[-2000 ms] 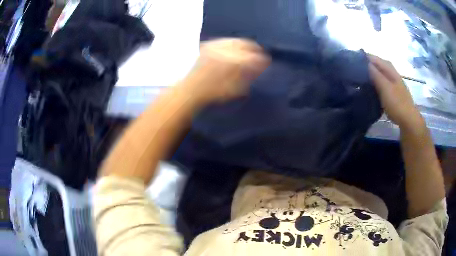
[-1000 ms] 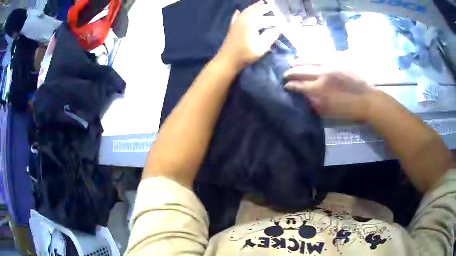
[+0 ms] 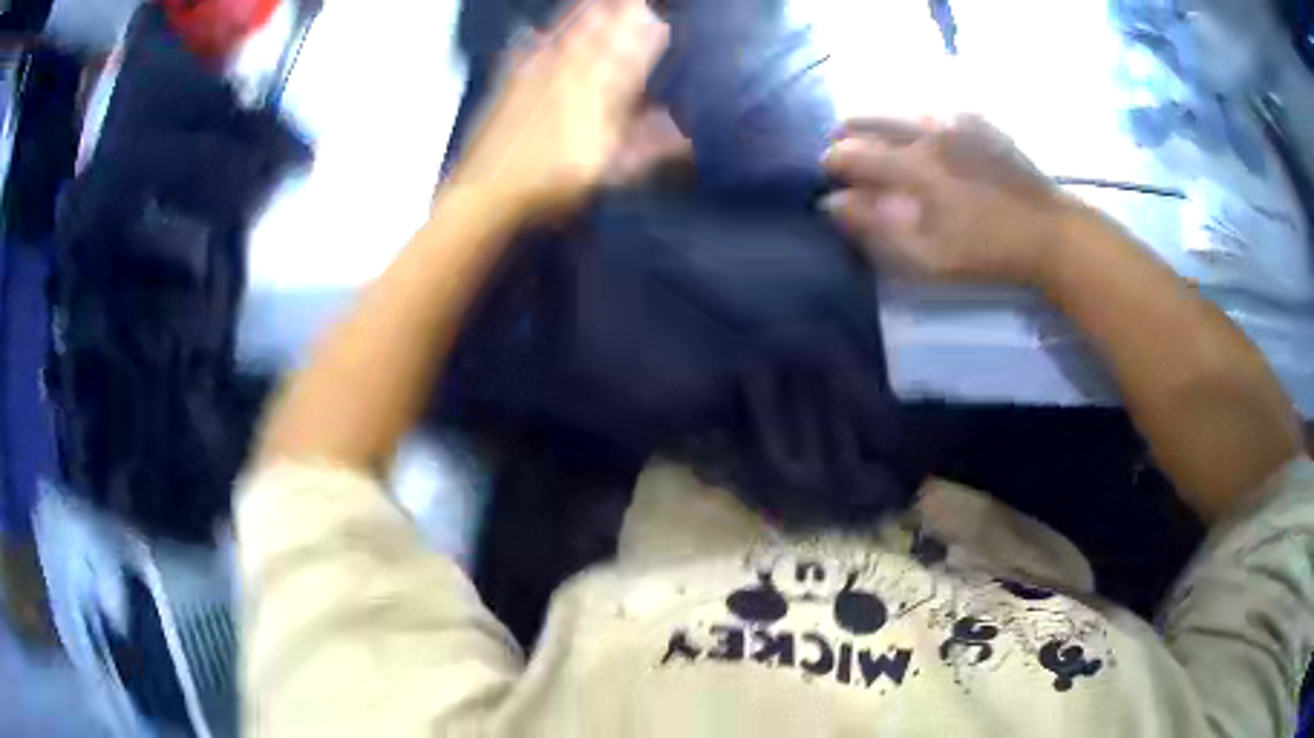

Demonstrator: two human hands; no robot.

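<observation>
The black garment piece (image 3: 721, 317) lies over the front of the white table and hangs down to my lap. My left hand (image 3: 591, 101) is blurred at the top, on the garment's left side; its fingers look bent, but its grip cannot be told. My right hand (image 3: 930, 195) is at the garment's right edge, with its fingertips touching the cloth. Whether the fingers pinch the cloth is not clear. The needle area is not distinguishable in the glare and blur.
A heap of black garments (image 3: 152, 317) hangs off the table's left side. A red item (image 3: 219, 18) is at the upper left. A white basket (image 3: 108, 606) stands at the lower left. Bluish scraps (image 3: 1153, 87) and a thin dark rod (image 3: 1121, 188) lie on the right.
My left hand has moved left and is more blurred. The garment beneath my hands has shifted and lies flatter and narrower. My right hand has moved slightly up and stays at its right edge.
</observation>
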